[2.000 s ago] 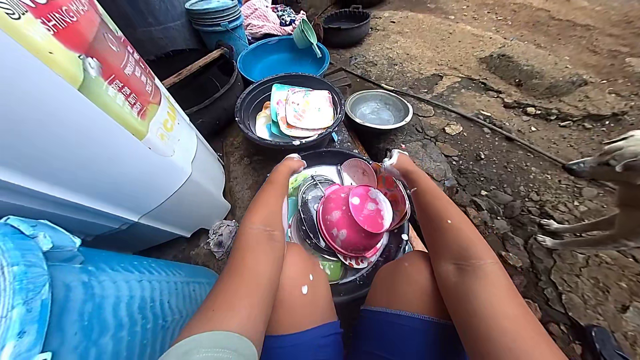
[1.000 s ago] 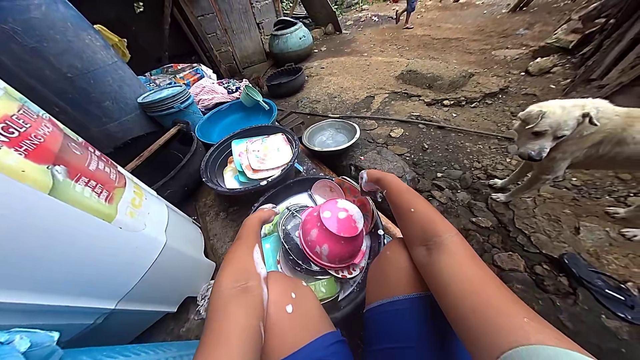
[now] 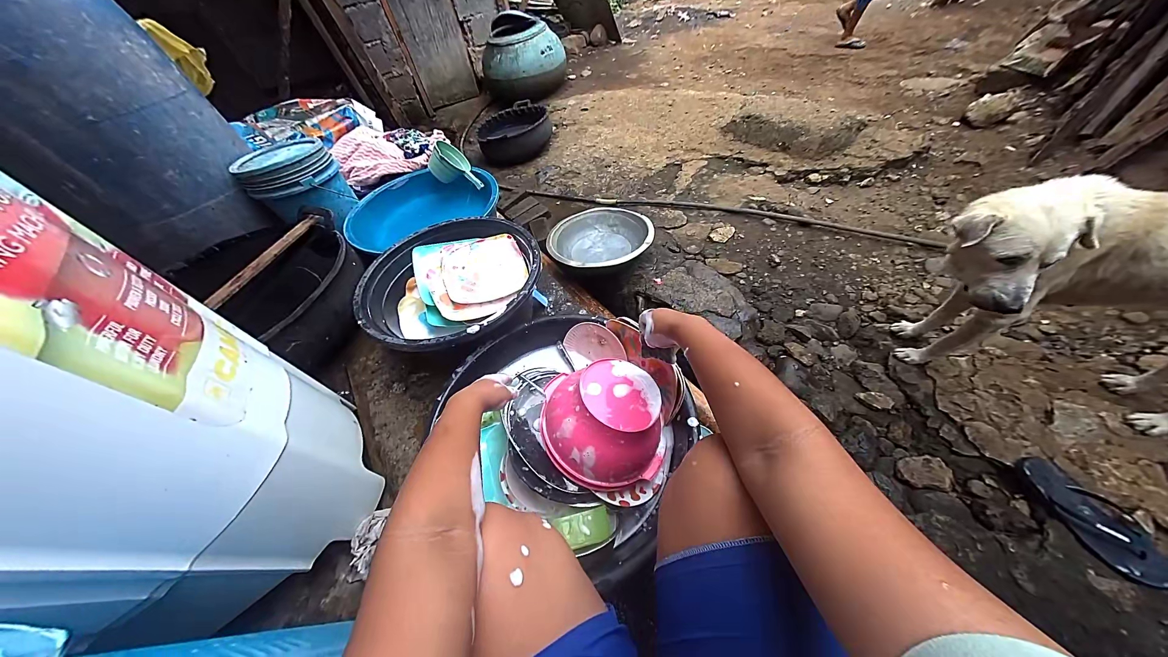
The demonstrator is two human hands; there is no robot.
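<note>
Between my knees is a black plastic basin (image 3: 461, 365) filled with soapy dishes. A pink plastic bowl (image 3: 598, 443) lies upside down on the pile, with a smaller pink one (image 3: 620, 394) on top. My left hand (image 3: 493, 392), wet with suds, is at the pile's left side, near the wire handle or rim of a dark pan; its fingers are mostly hidden. My right hand (image 3: 662, 328), also soapy, is at the far right rim, beside reddish translucent dishes (image 3: 659, 370); its grip is hidden. A green container (image 3: 584, 527) lies at the near side.
Beyond stands a second black basin (image 3: 365, 306) holding plates (image 3: 484, 269), then a metal basin (image 3: 600, 239) and a blue basin (image 3: 365, 219) with a green dipper (image 3: 449, 162). A white-and-blue washing machine (image 3: 182, 493) stands left. A dog (image 3: 1049, 237) and a flip-flop (image 3: 1095, 525) are at right.
The view has tilted upward, showing more yard. My hands remain around the dish pile. The dog's head, turned sideways two seconds ago, now points down.
</note>
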